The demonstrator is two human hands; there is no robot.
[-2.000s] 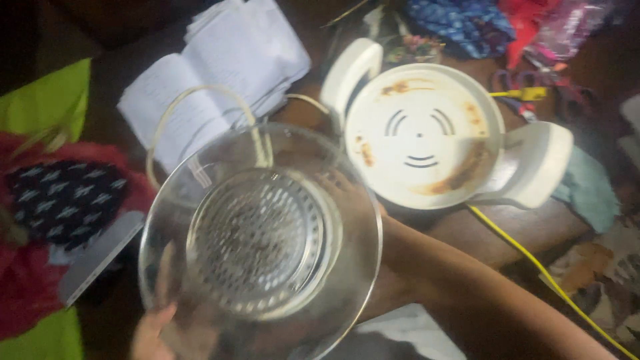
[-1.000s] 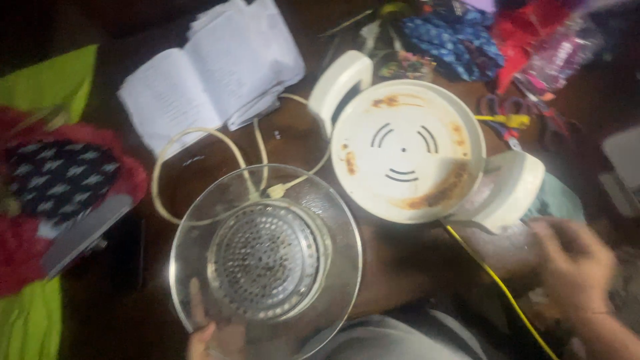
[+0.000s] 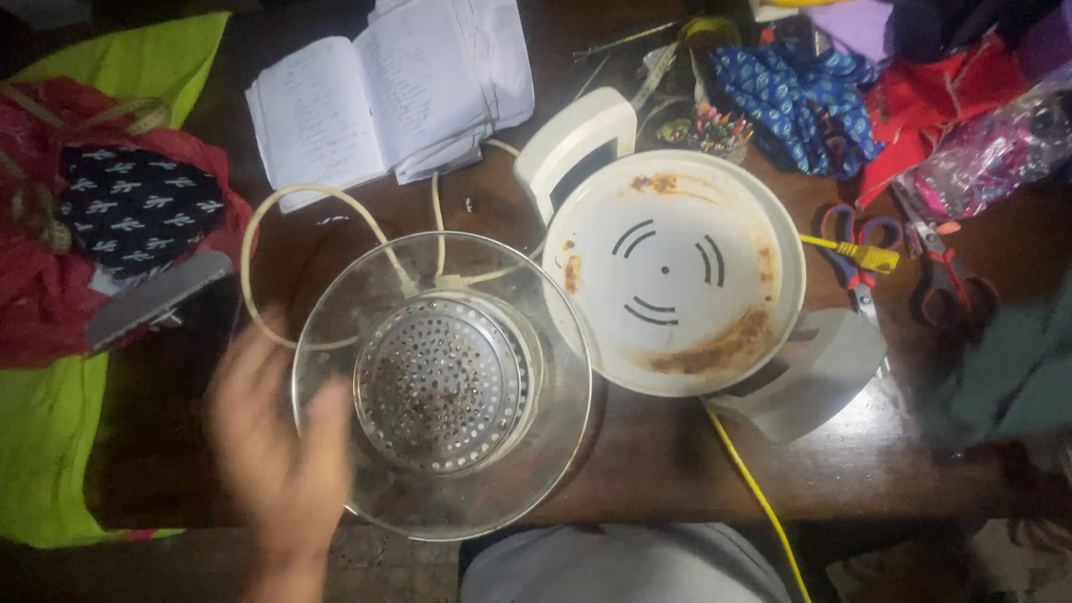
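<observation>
My left hand, blurred, is at the left rim of a round glass lid with a metal edge; whether it touches the rim I cannot tell. A perforated metal disc with dark specks sits at the middle of the glass. Right of it lies a round cream plastic housing with brown stains, slots and two large handles. A cream cord loops behind and under the glass. My right hand is out of view.
An open notebook lies at the back. Scissors, a yellow cable plug, pins and blue cloth are at the right. Red cloth and a green cloth lie at the left.
My right hand, seen beside the cream housing one second ago, has left the view. My left hand has moved from the glass's lower part to its left rim.
</observation>
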